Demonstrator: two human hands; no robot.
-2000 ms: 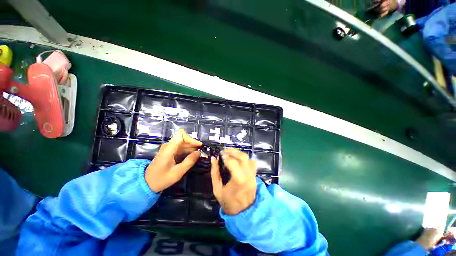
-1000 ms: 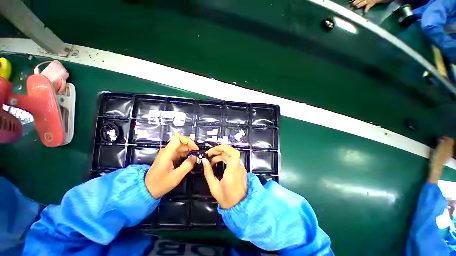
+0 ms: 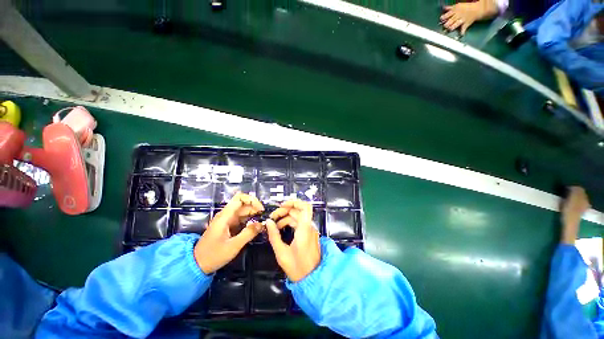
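Observation:
My left hand [image 3: 228, 233] and my right hand [image 3: 293, 240] meet over the middle of the black blister tray [image 3: 228, 291]. Their fingertips hold a small round black unit [image 3: 263, 216] between them, mostly hidden by the fingers. A tiny white piece shows at my right fingertips. Another round black unit [image 3: 150, 194] with a pale centre sits in a pocket at the tray's left. Small white pieces on a shiny clear sheet [image 3: 218, 173] lie across the tray's upper pockets.
A coral-pink fan [image 3: 66, 169] and a yellow one [image 3: 9, 112] stand left. Beyond the white rail [image 3: 218, 126], the green belt [image 3: 265, 66] carries several black units, one at upper right [image 3: 405, 51]. Another worker's hand [image 3: 575, 202] is at right; a further hand [image 3: 467, 13] is across the belt.
The view has shifted, so the tray sits lower. My hands have drawn together around the black unit. The neighbouring worker's arm at right has reached to the rail, and the belt unit has shifted left.

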